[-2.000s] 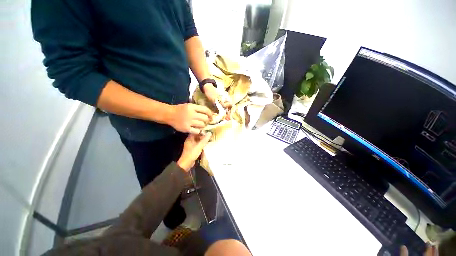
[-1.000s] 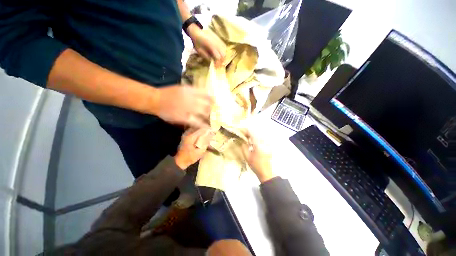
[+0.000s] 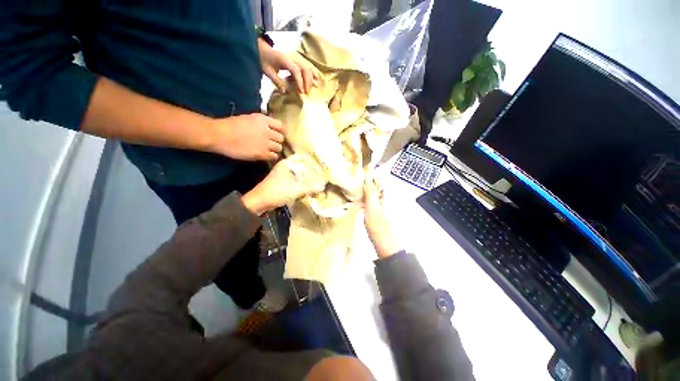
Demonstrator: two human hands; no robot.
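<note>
The khaki-tan sample garment [image 3: 322, 234] lies crumpled over the desk's left edge, one flat part hanging towards me. My left hand [image 3: 287, 181] is closed on the cloth at its left side, fingers bent. My right hand [image 3: 375, 206] is at the right side of the cloth, thumb side against it; its fingertips are partly hidden by the folds, and the exact grip is washed out by glare. Pale lining shows among the folds behind.
A coworker in a dark teal top stands at the left, both hands [image 3: 253, 137] at the garment. A clear plastic bag [image 3: 403, 46] is behind it. Right of it are a calculator [image 3: 419, 165], a keyboard [image 3: 507, 253], a plant [image 3: 477, 78] and a monitor [image 3: 589, 156] on the white desk [image 3: 440, 298].
My right hand has come from the keyboard side to the garment. The near part of the cloth is now spread over the desk edge. The coworker's near hand has drawn back left from my hands.
</note>
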